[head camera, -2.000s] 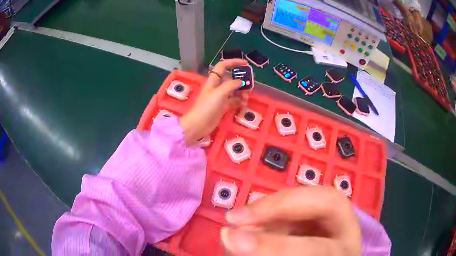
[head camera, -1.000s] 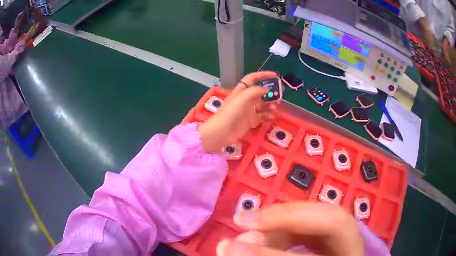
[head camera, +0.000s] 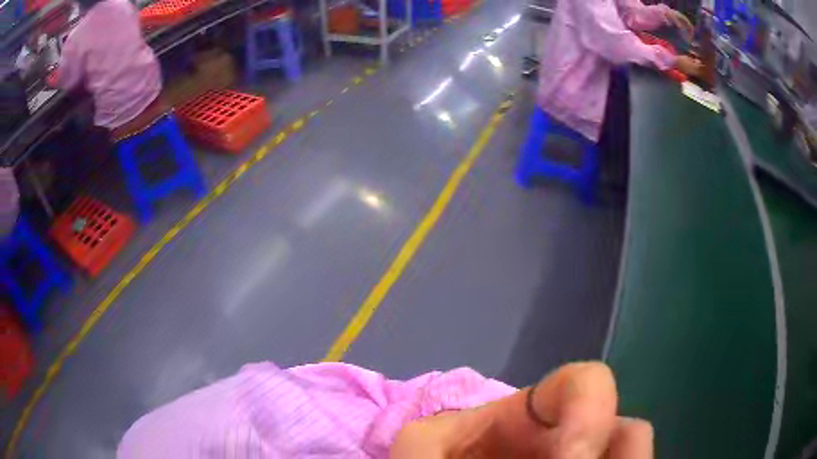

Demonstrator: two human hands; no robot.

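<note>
My left hand (head camera: 546, 417) shows at the bottom edge, right of centre, with a dark ring on one finger and a pink sleeve (head camera: 296, 412) coming from the left. Its fingers are curled and partly cut off by the edge. Whether it holds anything is hidden. My right hand is out of the picture. The green bench top (head camera: 694, 269) runs along the right side. No smartwatch or compartment tray can be made out close to me.
A person in a pink smock (head camera: 578, 72) sits on a blue stool (head camera: 555, 161) at the bench's far end. Grey floor (head camera: 340, 215) with yellow lines lies ahead. At left are another pink-smocked person (head camera: 112, 67), a blue stool (head camera: 159, 166) and red crates (head camera: 224, 116).
The view has swung left, away from the red tray, watches and instrument, to the floor and other workers. My left hand is now low in the picture; my right hand has left it.
</note>
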